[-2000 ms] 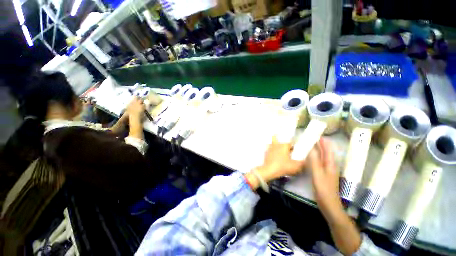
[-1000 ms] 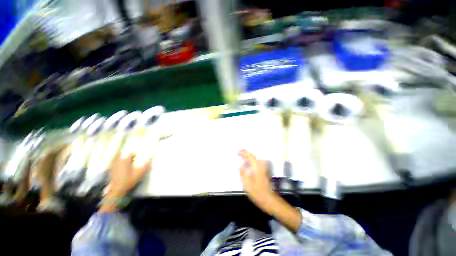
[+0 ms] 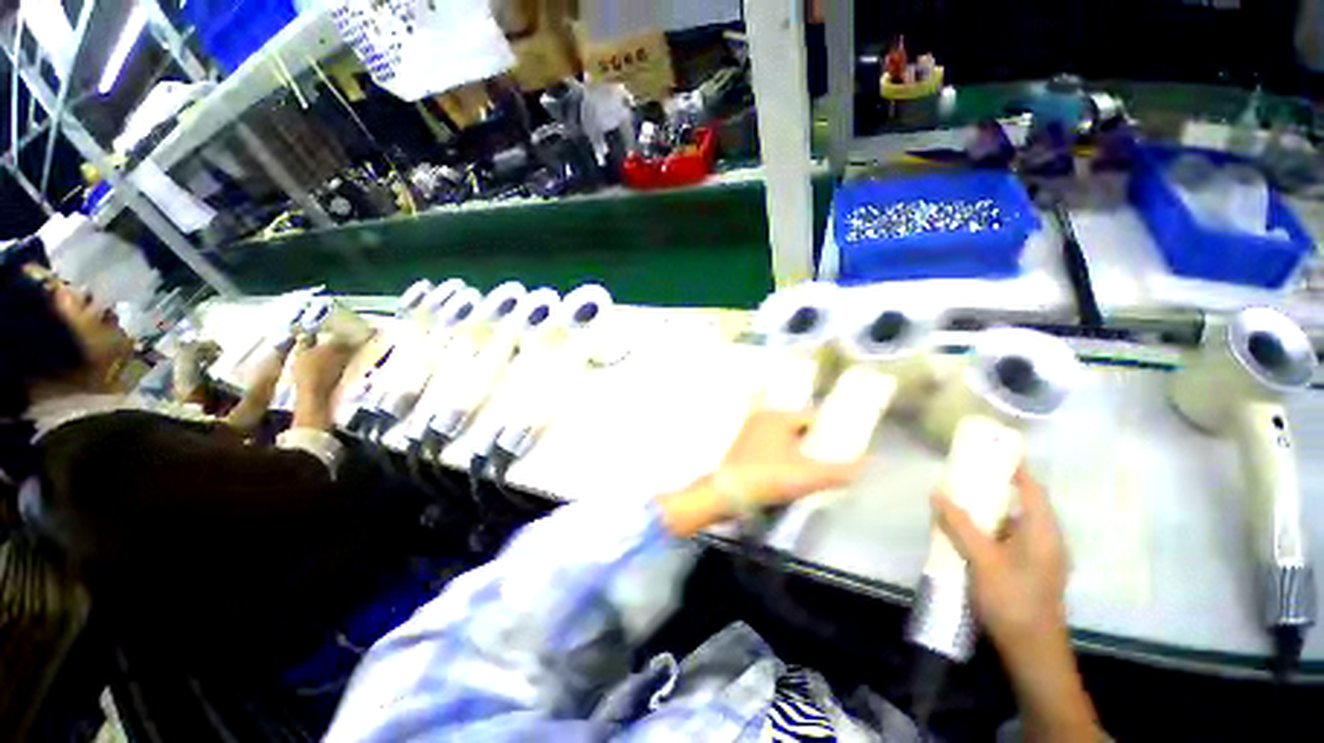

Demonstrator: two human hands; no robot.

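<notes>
My left hand (image 3: pixel 767 462) is closed around the pale handle (image 3: pixel 851 412) of a cream hair dryer. Another dryer's barrel (image 3: pixel 799 314) is just left of it, its handle partly behind that hand. My right hand (image 3: pixel 1016 559) grips the handle (image 3: pixel 983 472) of a third dryer, whose ringed barrel end (image 3: pixel 1016 378) faces up. Its striped handle end shows below my fingers. One more cream dryer (image 3: pixel 1278 479) lies apart at the far right, untouched. The fingertips of my left hand are slightly blurred.
A row of cream dryers (image 3: pixel 501 341) lies on the white work surface (image 3: pixel 654 399) at the left, beside a seated person (image 3: pixel 189 465). Behind are a blue bin of silvery pieces (image 3: pixel 929 261), a second blue bin (image 3: pixel 1220 240), a dark tool (image 3: pixel 1077 269), a post (image 3: pixel 784 145) and a red basket (image 3: pixel 671 163).
One second ago both hands were apart and empty, the left near the dryer row at left. Now both are at the right-hand dryers, closed on handles. The view has also turned.
</notes>
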